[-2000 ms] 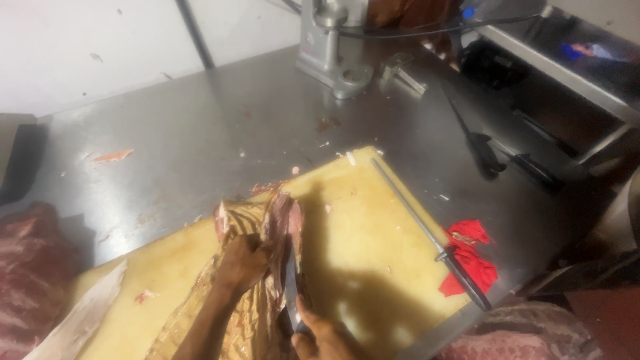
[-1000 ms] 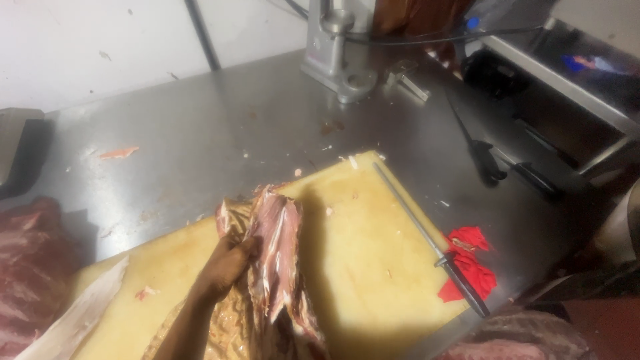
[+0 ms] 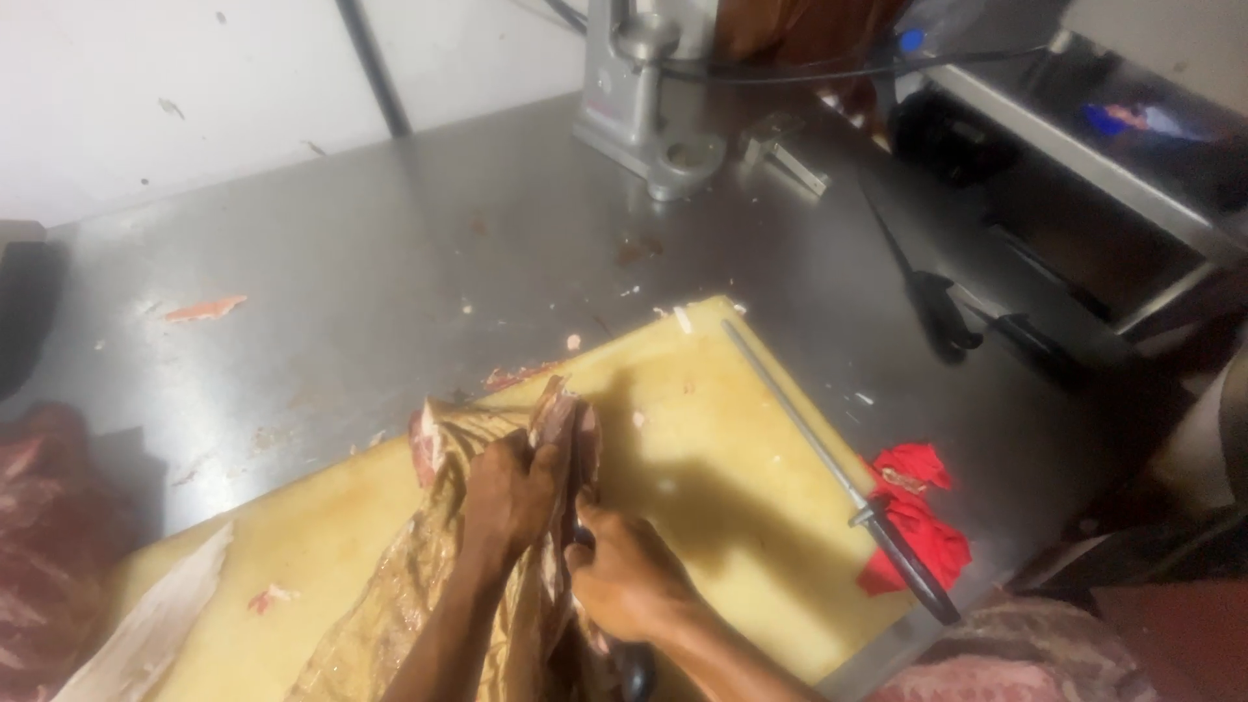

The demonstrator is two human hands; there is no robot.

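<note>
A long piece of meat (image 3: 563, 429) with a yellowish, wrinkled membrane side (image 3: 390, 585) lies on the yellow cutting board (image 3: 721, 390). My left hand (image 3: 512, 487) grips the upper part of the meat, fingers curled over its edge. Just right of it, my right hand (image 3: 624, 565) is closed around a dark handle, most likely the knife's; the blade is hidden by the hand and the meat. A sharpening steel (image 3: 795, 414) lies along the board's right edge, its black handle over a red cloth (image 3: 916, 526).
Large raw meat pieces sit at the left (image 3: 58, 565) and lower right (image 3: 1004, 653). A whitish strip (image 3: 156, 624) lies on the board's left. On the steel table (image 3: 390, 253) are a metal machine stand (image 3: 634, 107), a metal clamp-like part (image 3: 785, 161) and black-handled knives (image 3: 941, 317).
My right hand, out of view one second ago, is back beside the meat. The meat's pink side, turned up then, now stands more on edge under my left hand.
</note>
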